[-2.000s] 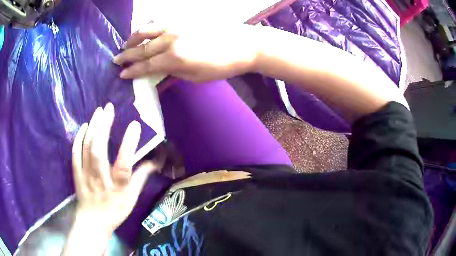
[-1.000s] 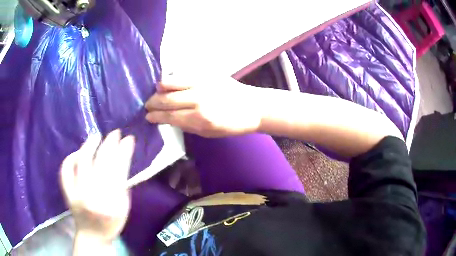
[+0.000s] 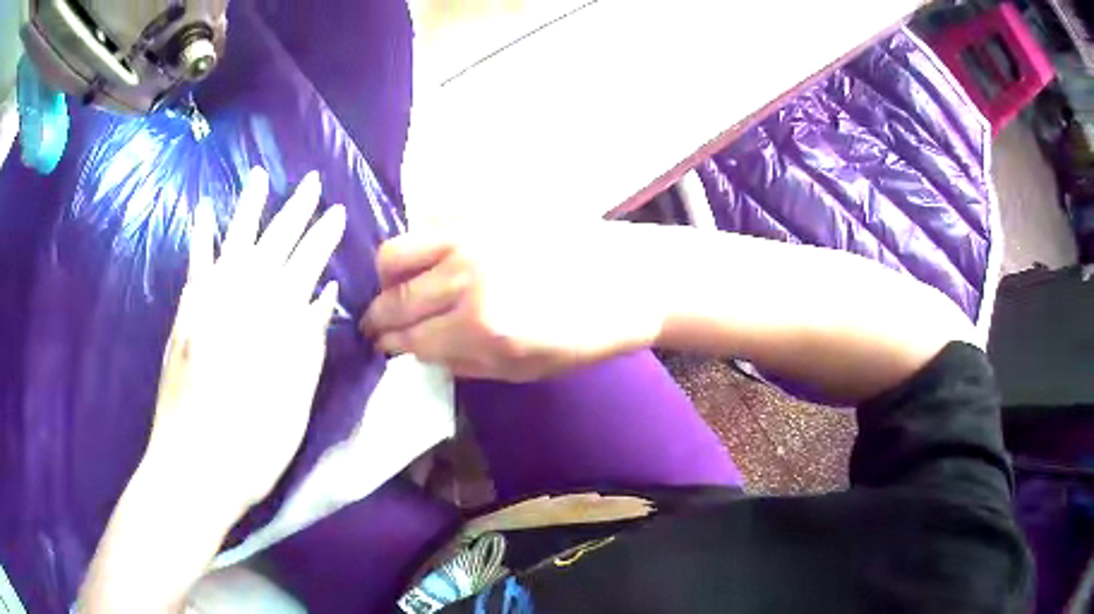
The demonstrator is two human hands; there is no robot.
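Note:
A glossy purple shell fabric panel (image 3: 72,360) lies across the left of the view, gathered in wrinkles under the presser foot and needle (image 3: 194,120). White wadding (image 3: 402,414) shows along its lower right edge. My left hand (image 3: 252,348) lies flat on the panel just below the needle, fingers spread, holding nothing. My right hand (image 3: 438,306) is closed on the panel's right edge, with fingertips pinching the fabric. The sewing machine head (image 3: 132,48) is at the top left, cut off by the frame.
The white machine table (image 3: 672,108) is overexposed. A quilted purple panel (image 3: 852,168) hangs at its right. A pink plastic stool (image 3: 996,60) stands at the top right. A turquoise oval part (image 3: 43,120) is beside the machine head. Speckled floor (image 3: 780,444) shows below.
My left hand has moved up the panel toward the needle and now lies flat. My right hand still grips the edge, slightly lower in view. More white wadding shows at the lower edge.

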